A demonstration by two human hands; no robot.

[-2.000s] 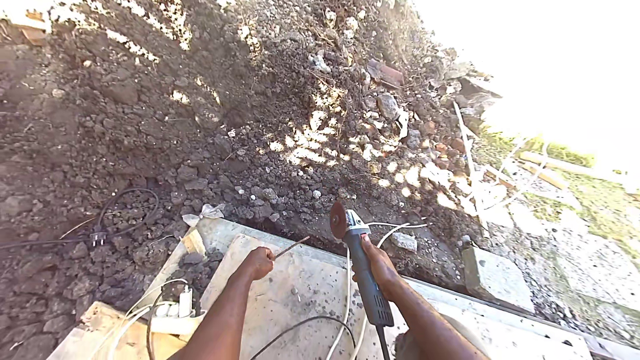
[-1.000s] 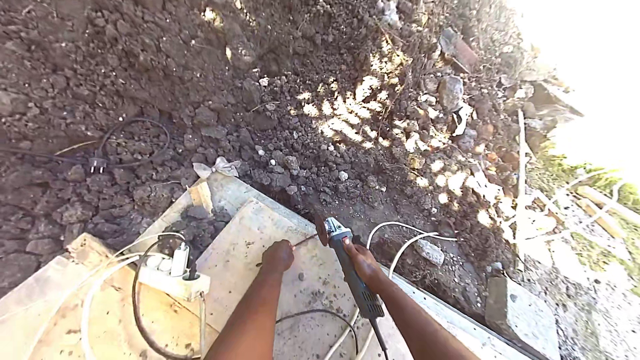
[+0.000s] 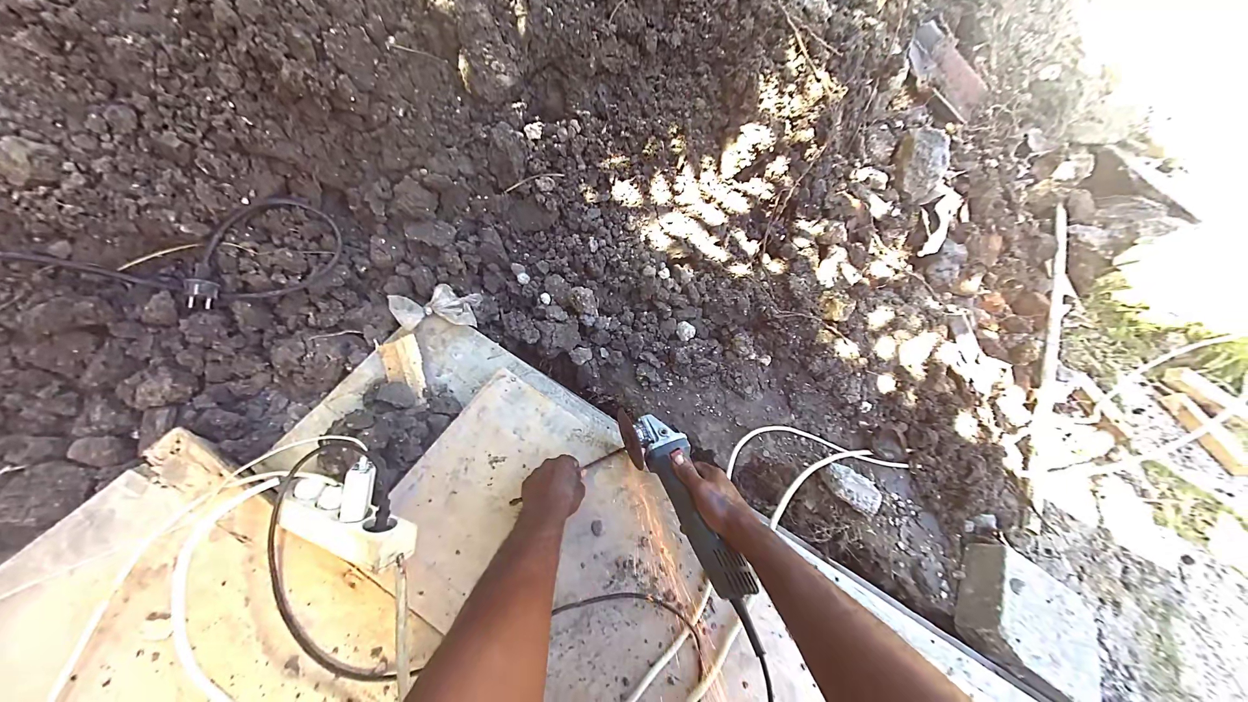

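My right hand (image 3: 717,499) grips an angle grinder (image 3: 697,526) by its dark body. Its reddish-brown disc (image 3: 631,439) touches, or nearly touches, the end of a thin metal rod (image 3: 603,457). Orange sparks (image 3: 658,536) stream from there toward me, over a pale board (image 3: 507,439). The rod's other end is in my left hand (image 3: 553,487), fingers closed around it; a short bit shows past the fist. From the grinder's rear a black cord runs down out of view.
A white power strip (image 3: 341,522) with plugs lies at lower left among white and black cables. A loose black plug (image 3: 202,291) rests on the rubble soil (image 3: 439,195). Cables loop right of the grinder. A concrete block (image 3: 1029,614) stands at lower right.
Sparks now fly from the grinder's disc; neither earlier frame shows them clearly. The disc has come to the rod's end, which stood apart from it two seconds ago. The view has shifted.
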